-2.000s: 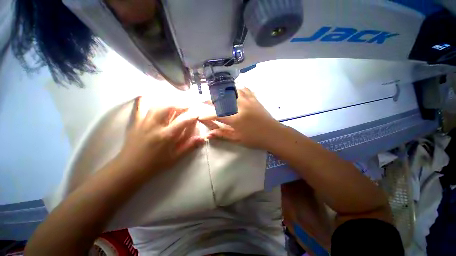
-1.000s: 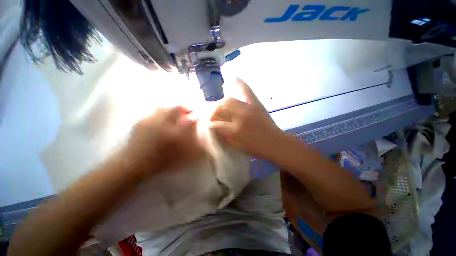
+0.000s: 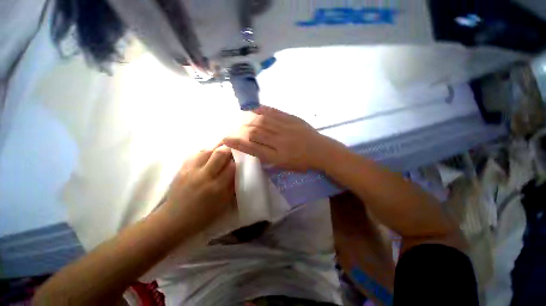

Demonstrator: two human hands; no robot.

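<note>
A cream garment panel [image 3: 105, 161] lies over the machine bed and down onto my lap, glaring white under the lamp. My left hand [image 3: 206, 179] pinches the cloth just below the lamp spot. My right hand [image 3: 278, 137] lies against it on the right, fingers on the folded edge. A folded strip of the cloth hangs down between my hands. The grey-blue ribbed knob [image 3: 245, 89] hangs just above my right fingers. The needle area is lost in glare. The frame is blurred.
The white sewing machine head [image 3: 287, 33] with blue lettering spans the top. A dark tuft [image 3: 90, 33] hangs at upper left. A ruled grey-blue table edge [image 3: 413, 146] runs right. Pale cloth pieces [image 3: 506, 224] lie at lower right. Something red [image 3: 146, 294] shows by my lap.
The view has shifted, so the machine head sits higher. My hands have come together at the cloth's edge, and the cloth between them is now folded into a strip.
</note>
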